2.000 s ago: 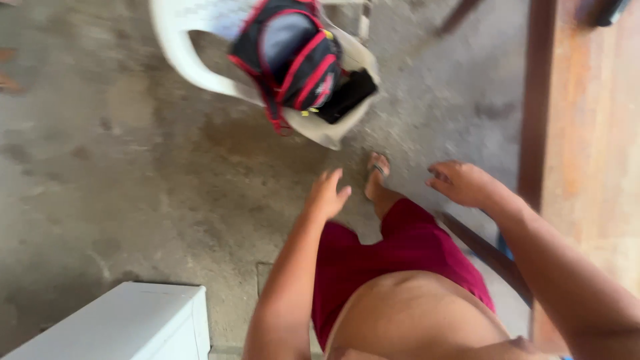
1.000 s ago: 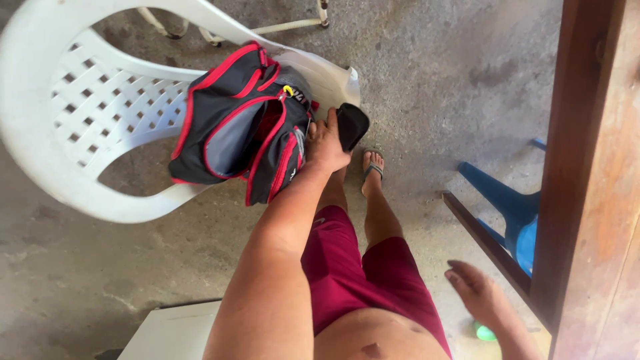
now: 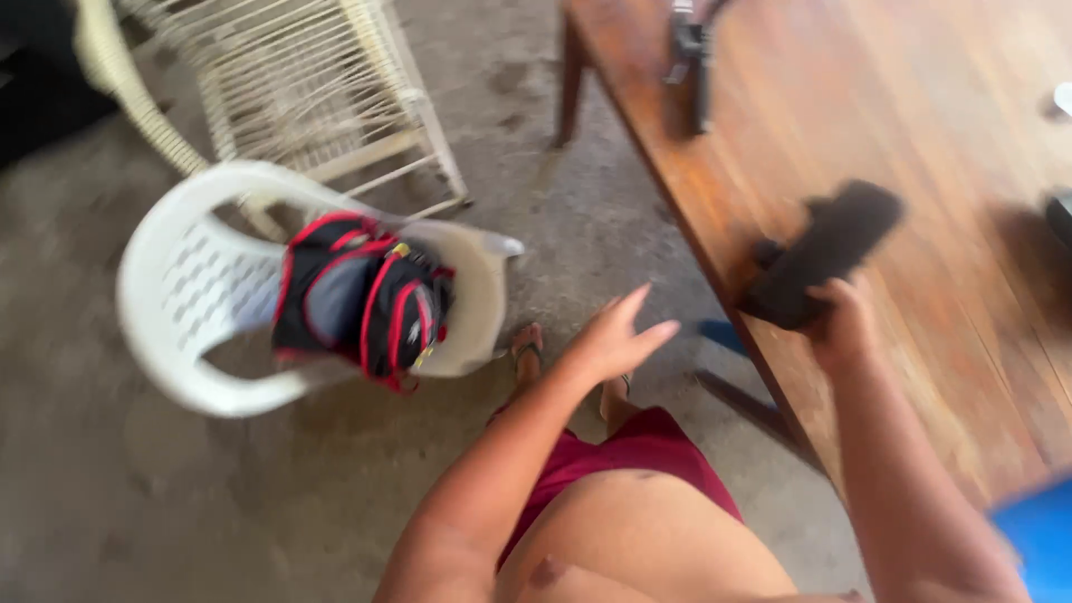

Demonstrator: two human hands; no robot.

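My right hand (image 3: 844,328) grips the near end of a black case-like object (image 3: 825,255), blurred, over the edge of the wooden table (image 3: 921,109). Whether the object rests on the wood I cannot tell. My left hand (image 3: 618,337) is in the air between the chair and the table, fingers apart, holding nothing. A black and grey backpack with red trim (image 3: 360,297) lies on the white plastic chair (image 3: 151,293), to the left of my left hand.
A cream chair of woven cord (image 3: 285,92) stands beyond the plastic chair. A dark device (image 3: 695,75) lies near the table's far left edge. Blue plastic furniture (image 3: 1038,536) shows at lower right, and a table leg (image 3: 572,88) stands at the far corner.
One second ago my left hand held a black object beside the backpack; a black object is now in my right hand over the table. The view has swung toward the table.
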